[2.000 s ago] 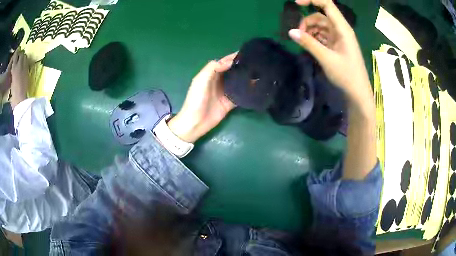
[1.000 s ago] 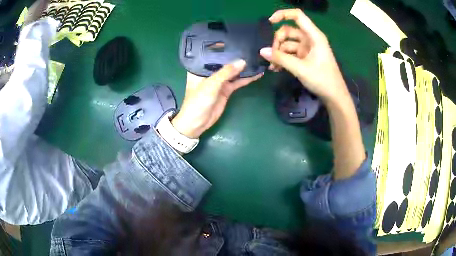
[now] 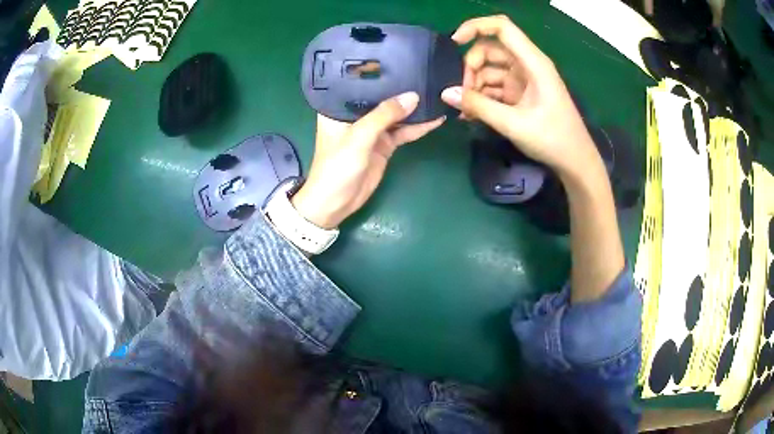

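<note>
My left hand (image 3: 352, 157) holds a grey-violet oval base plate (image 3: 390, 72) from below, thumb on its lower edge. The plate shows a central cut-out, a small bracket-shaped slot and two black patches. My right hand (image 3: 518, 97) pinches a black oval pad (image 3: 445, 66) between thumb and fingers at the plate's right end; the pad overlaps that end. Whether the pad is stuck down, I cannot tell. Another base plate (image 3: 259, 165) lies face up beside my left wrist. A dark heap of plates (image 3: 509, 182) lies partly hidden behind my right forearm.
A ribbed black shell (image 3: 194, 95) lies upper left. Backing sheets with black ovals (image 3: 670, 254) lie along the right. A curved-sticker sheet (image 3: 136, 30) and yellow papers (image 3: 81, 127) lie far left, beside a person's white sleeve (image 3: 38, 280). Dark pieces sit upper right.
A dark plate was in my left hand by the heap; now a grey-violet plate is held face up further left. My right hand has come down to its right end with the black pad.
</note>
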